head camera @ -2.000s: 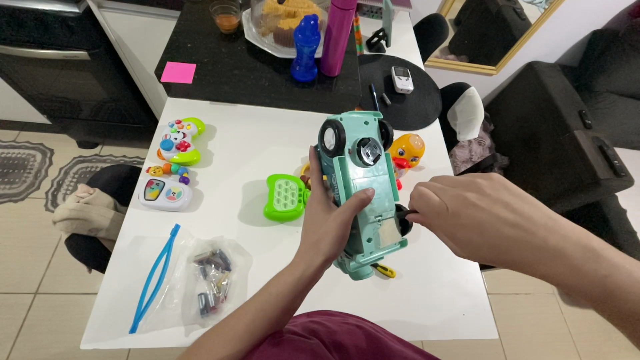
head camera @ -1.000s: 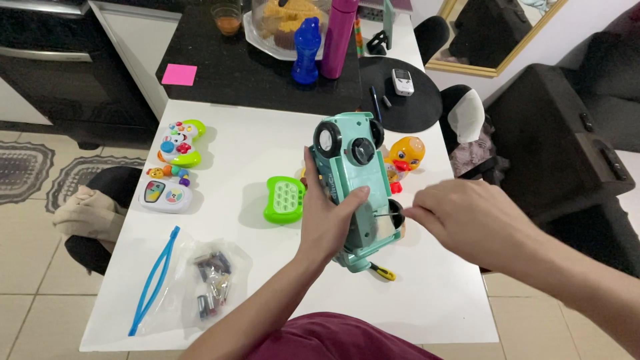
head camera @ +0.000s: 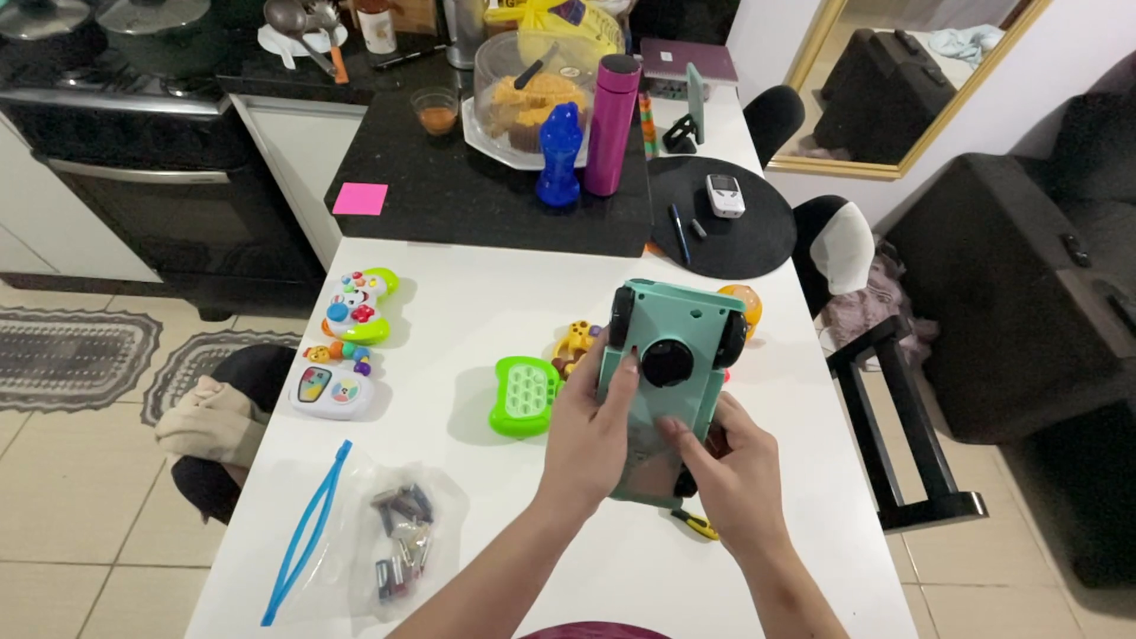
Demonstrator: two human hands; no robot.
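Note:
Above the white table (head camera: 497,568) I hold a teal toy car (head camera: 661,311) with its underside turned up, its black wheels at the edges and a round black part in the middle. My left hand (head camera: 590,426) grips its left side, thumb on the underside. My right hand (head camera: 732,461) grips the lower right side, its thumb also on the underside. A yellow-and-black tool (head camera: 697,524) lies partly hidden beneath the car's lower end. Just left of the car are a green pop-button toy (head camera: 524,397) and a yellow toy (head camera: 577,339); an orange toy (head camera: 745,306) shows behind it.
A zip bag of batteries (head camera: 399,541) lies at the lower left, below a toy game controller (head camera: 359,306) and a white toy (head camera: 333,392). Beyond stand a blue bottle (head camera: 560,155), a magenta bottle (head camera: 612,124) and a covered cake (head camera: 532,102). A black chair (head camera: 914,426) is at the right.
My right hand has moved in from the car's right side and now grips its lower part. The car is held more upright in the picture. The view has shifted, showing more of the kitchen counter.

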